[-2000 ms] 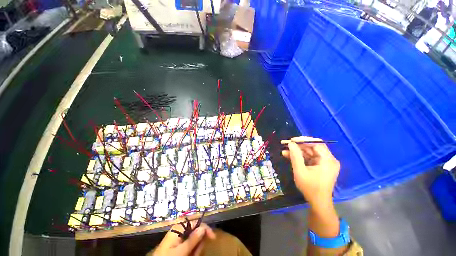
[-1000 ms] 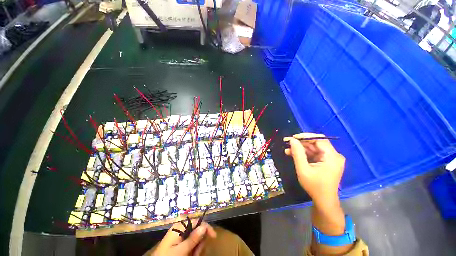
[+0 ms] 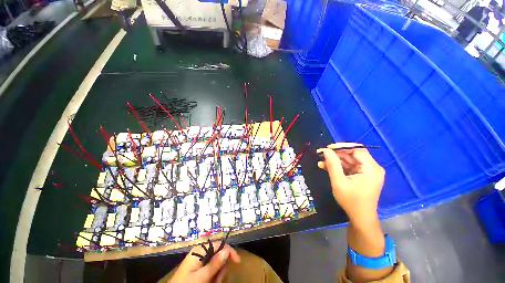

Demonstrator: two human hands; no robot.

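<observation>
Circuit boards (image 3: pixel 183 188) lie in tight rows on a tan carrier board (image 3: pixel 269 130), whose bare part shows at the back right. Red lead wires (image 3: pixel 271 113) stand up from many boards, with dark wires among them. My left hand (image 3: pixel 207 265) holds a bunch of short black lead wires (image 3: pixel 206 251) at the carrier's front edge, partly cut off by the picture's bottom. My right hand (image 3: pixel 357 174) is raised to the right of the boards, pinching a single black lead wire (image 3: pixel 360 147) that lies roughly level. It touches no board.
Spare black wires (image 3: pixel 166 109) lie in a loose pile beyond the boards. A large blue plastic bin (image 3: pixel 410 121) stands at right. A white machine (image 3: pixel 191 16) and a cardboard box (image 3: pixel 273 22) with clear plastic are at the far end. A cream edge rail (image 3: pixel 55 135) runs along the left.
My right hand has moved slightly up and to the right with the black wire still in it. My left hand has stayed nearly in place.
</observation>
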